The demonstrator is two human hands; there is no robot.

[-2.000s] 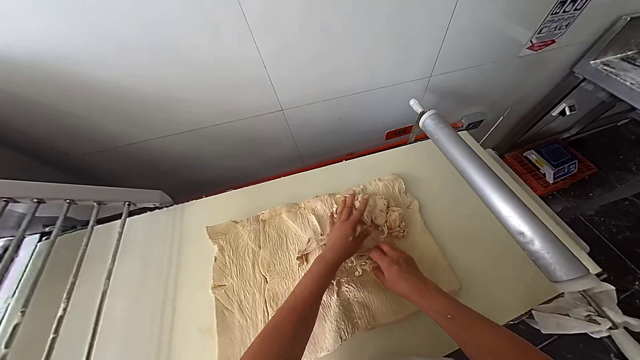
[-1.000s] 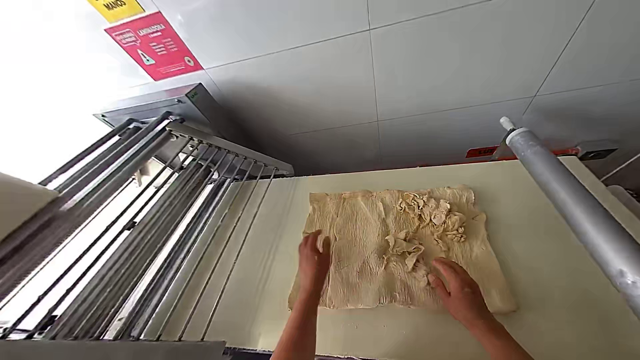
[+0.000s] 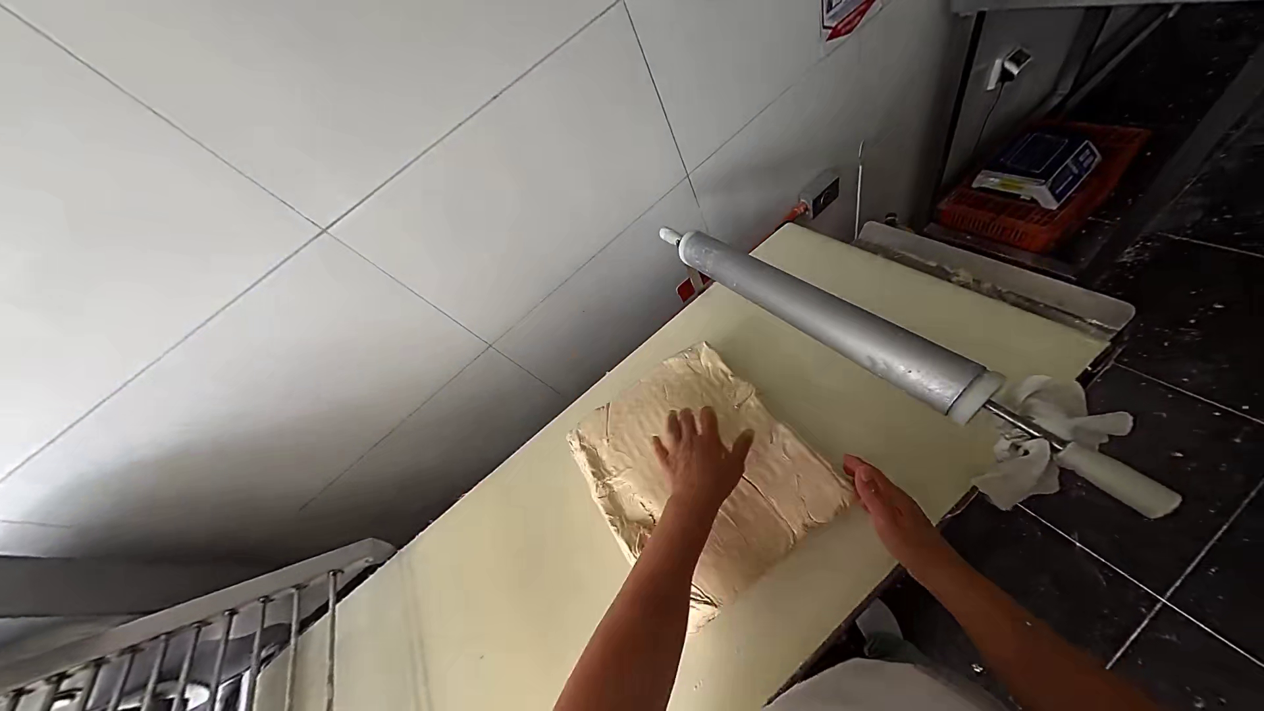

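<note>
A slab of pale dough [image 3: 780, 474], folded over with layered edges, lies on the cream-coloured work table [image 3: 494, 583]. My left hand [image 3: 703, 456] rests on top of the dough, its fingers spread. At the dough's right corner is my right hand [image 3: 889, 504], with its fingertips touching or close beside the edge and nothing visible in its grasp. Any loose scraps inside the fold are hidden.
A large metal rolling pin [image 3: 834, 321] lies across the table beyond the dough, a white cloth [image 3: 1052, 425] near its handle. A metal rack [image 3: 232, 642] stands at lower left. An orange crate [image 3: 1017, 217] bearing a scale [image 3: 1037, 163] sits at upper right.
The dough sheet, earlier spread wide with crumpled scraps on it, is now folded into a smaller slab covering them. My left hand has gone from its left side to its top. The view has swung right.
</note>
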